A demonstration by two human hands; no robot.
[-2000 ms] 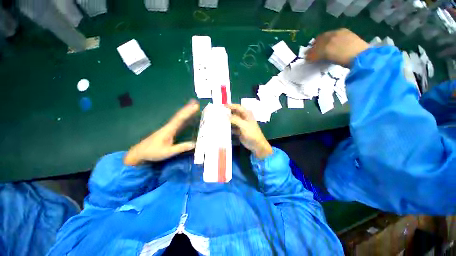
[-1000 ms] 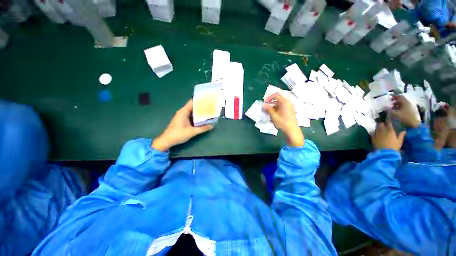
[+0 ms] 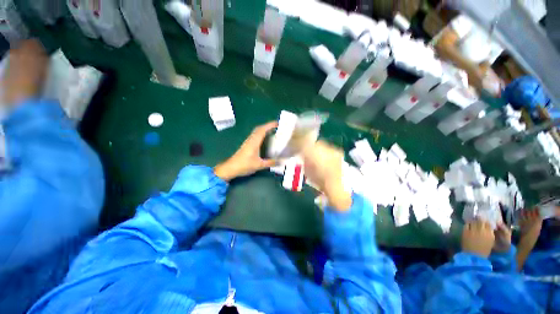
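My left hand (image 3: 250,153) holds an open white carton (image 3: 285,132) upright above the bench, fingers around its left side. My right hand (image 3: 325,167) is blurred at the carton's open right side, where a pale tan surface shows; whether it holds a leaflet cannot be told. Closed cartons lie under and behind my hands, one showing a red block (image 3: 297,177). Loose folded white leaflets (image 3: 399,181) lie in a spread pile to the right.
A neat leaflet stack (image 3: 221,113) lies left of centre. Open standing cartons (image 3: 264,60) line the far side. A grey metal post (image 3: 145,43) stands at far left. A neighbour's arm (image 3: 49,165) reaches in at left beside a dark tray. Other workers' hands (image 3: 479,238) are at right.
The view has tilted up toward the far side. My right hand has moved from the leaflet pile to the open carton. A neighbour's arm has come in at left.
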